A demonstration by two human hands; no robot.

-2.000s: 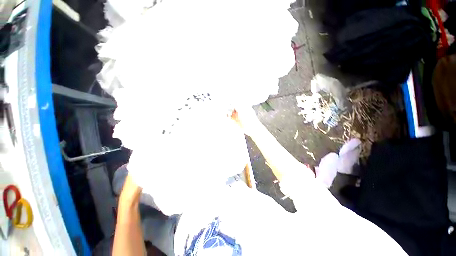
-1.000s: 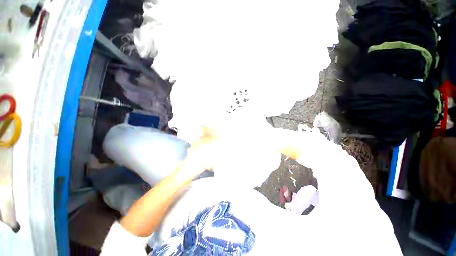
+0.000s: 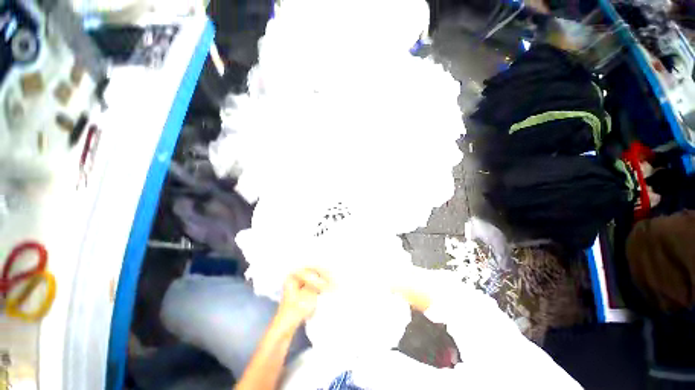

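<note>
A large ruffled white fabric heap (image 3: 358, 137), strongly overexposed, runs from the top of the view down to my lap. A small patch of dark eyelet holes shows in it. My left hand (image 3: 306, 283) has bent fingers closed on the lower left part of the heap. My right hand (image 3: 411, 297) is at its lower right, mostly washed out; its fingers cannot be made out.
The blue-edged table (image 3: 84, 305) is at the left, with red-and-yellow scissors (image 3: 29, 282) and dark red snips (image 3: 89, 148). Dark garments (image 3: 556, 175) are piled at the right. Thread scraps (image 3: 545, 282) lie on the floor near a brown item (image 3: 663, 259).
The view has shifted, so more of the table's far end shows. My left hand has come up from the heap's lower left side onto its front. My right hand has moved lower on the heap.
</note>
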